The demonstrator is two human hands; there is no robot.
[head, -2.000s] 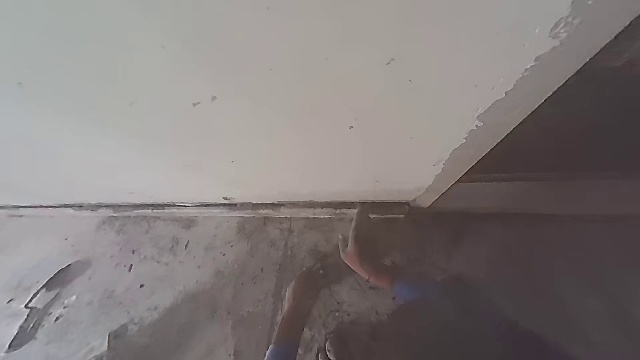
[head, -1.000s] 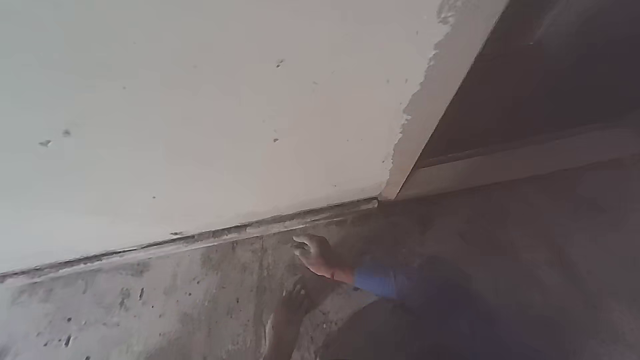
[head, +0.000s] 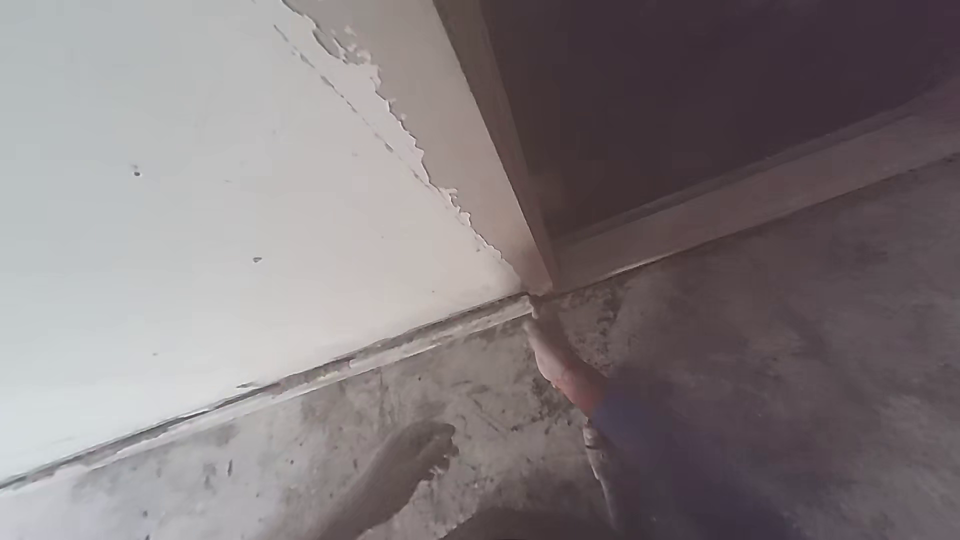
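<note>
My right hand (head: 559, 364), below a blue sleeve (head: 637, 412), reaches to the floor near the foot of the door frame (head: 517, 217). Its fingertips are close to the end of a narrow, rough ledge (head: 442, 330) that runs along the base of the white wall (head: 225, 225). Blur and shadow hide whether the fingers hold anything. My left hand is out of view. The wall's paint or plaster has a ragged edge beside the frame.
A bare, dusty foot (head: 412, 465) rests on the stained concrete floor (head: 285, 465). Part of another foot (head: 600, 465) shows beside the sleeve. Right of the frame, a pale raised sill (head: 720, 217) borders a dark panel or opening (head: 675, 97).
My right hand has moved right along the wall base to the corner by the frame. My left hand, seen two seconds ago, has left the view. The view has turned and shifted.
</note>
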